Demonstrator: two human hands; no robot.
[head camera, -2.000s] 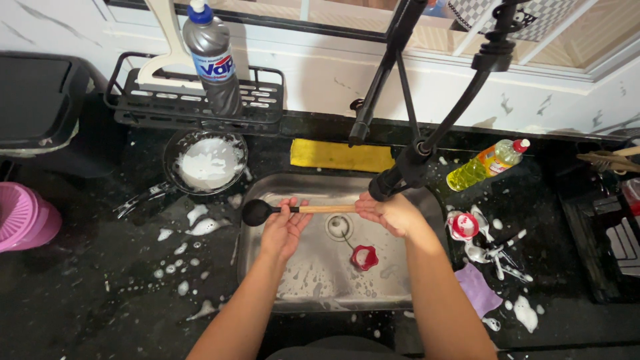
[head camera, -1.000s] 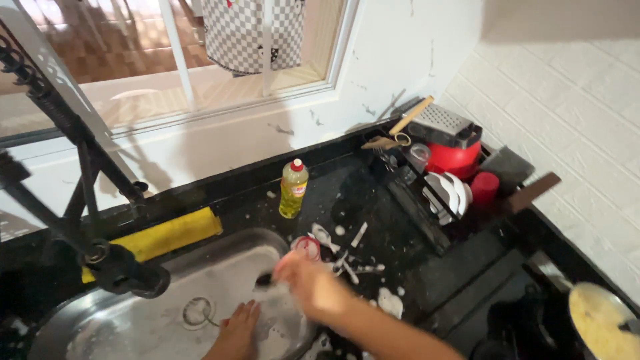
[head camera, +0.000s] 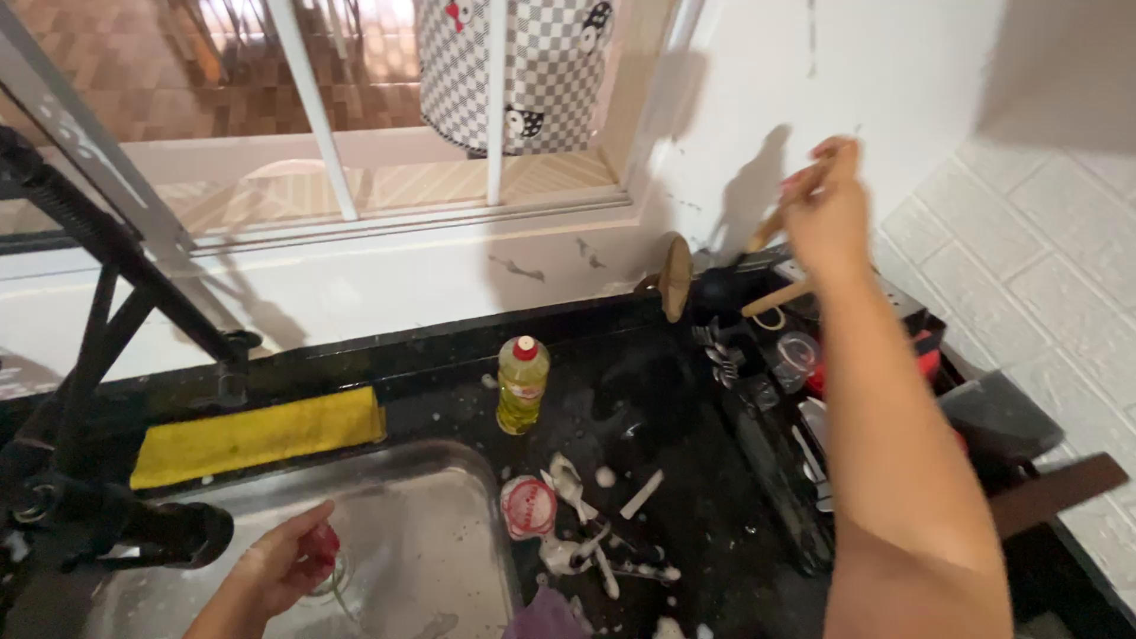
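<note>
My right hand (head camera: 825, 200) is raised at the upper right and grips the wooden handle (head camera: 777, 222) of a utensil. The utensil's black head (head camera: 721, 282) points down at the back corner of the dish rack. My left hand (head camera: 288, 559) is over the steel sink (head camera: 426, 532), closed on a small red item (head camera: 319, 541) that its fingers partly cover. A black faucet (head camera: 186, 532) hangs beside it at the left. Soapy cutlery (head camera: 595, 550) and a red-and-white lid (head camera: 528, 508) lie on the counter right of the sink.
A bottle of yellow dish soap (head camera: 522, 386) stands behind the sink, beside a folded yellow cloth (head camera: 257, 435). The black dish rack (head camera: 772, 479) holds cutlery, a clear cup (head camera: 797, 355) and other dishes. A purple cloth (head camera: 546, 614) lies at the front. A barred window (head camera: 355, 213) is behind.
My right hand has gone from above the sink to the rack's back corner with the wooden-handled utensil. My left hand now holds a red item. The view has swung right since two seconds ago.
</note>
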